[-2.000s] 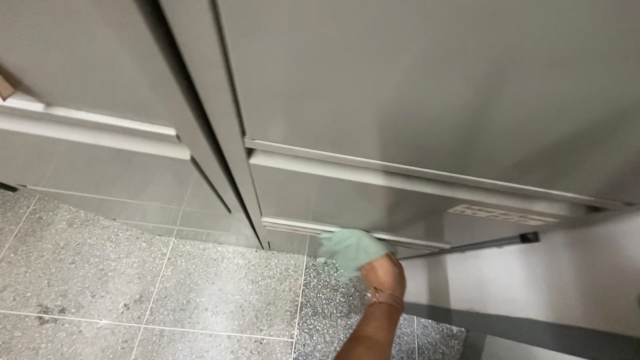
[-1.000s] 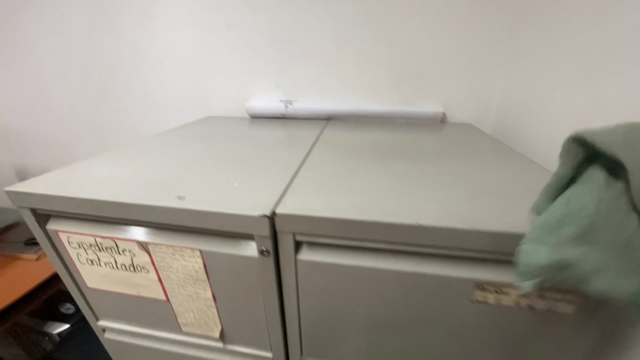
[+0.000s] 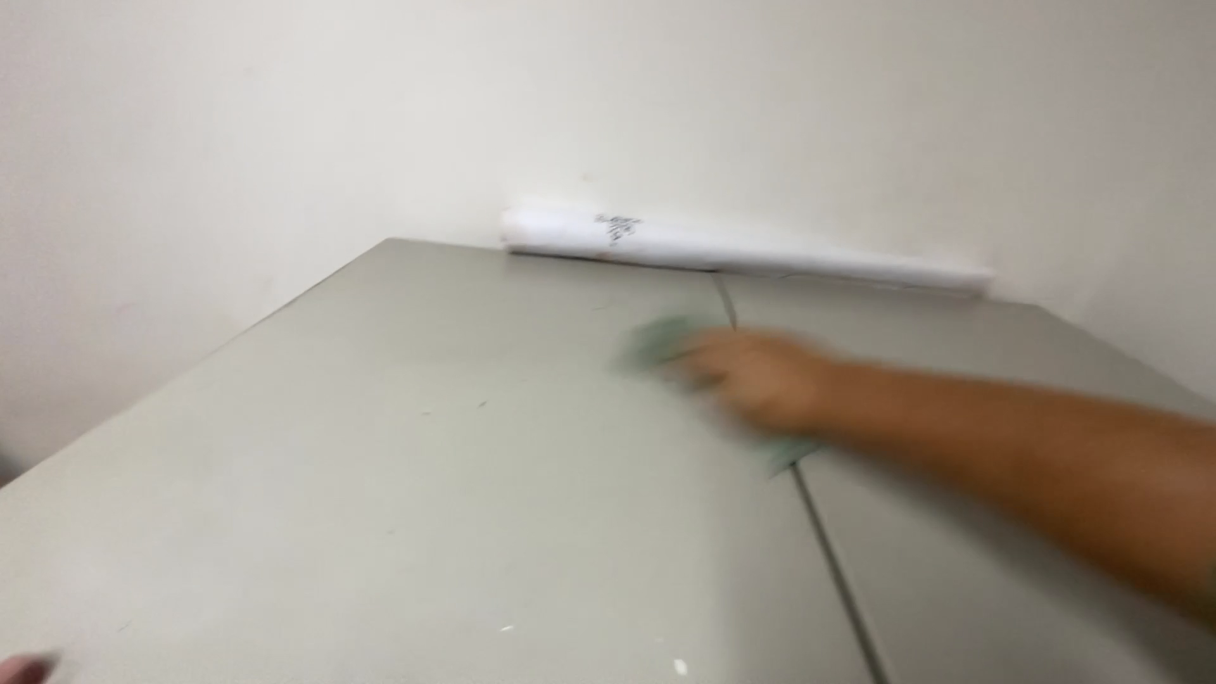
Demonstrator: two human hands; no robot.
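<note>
My right hand (image 3: pixel 760 375), blurred by motion, comes in from the right and holds a green cloth (image 3: pixel 665 340) down on the grey metal top of the left filing cabinet (image 3: pixel 427 456), close to the seam with the right cabinet (image 3: pixel 959 380). Part of the cloth shows under the palm, over the seam. Of my left hand (image 3: pixel 27 668) only a blurred fingertip shows at the bottom left corner, by the cabinet top; its other fingers are out of view.
A white paper roll (image 3: pixel 741 252) lies along the back of both cabinet tops, against the pale wall (image 3: pixel 608 104). Small dark marks and a few white specks dot the left top. The two cabinets stand side by side with a narrow dark gap.
The view has risen from the lower drawers and floor to the cabinet tops. My right hand with the green cloth, low by the drawers at first, is now on top near the seam.
</note>
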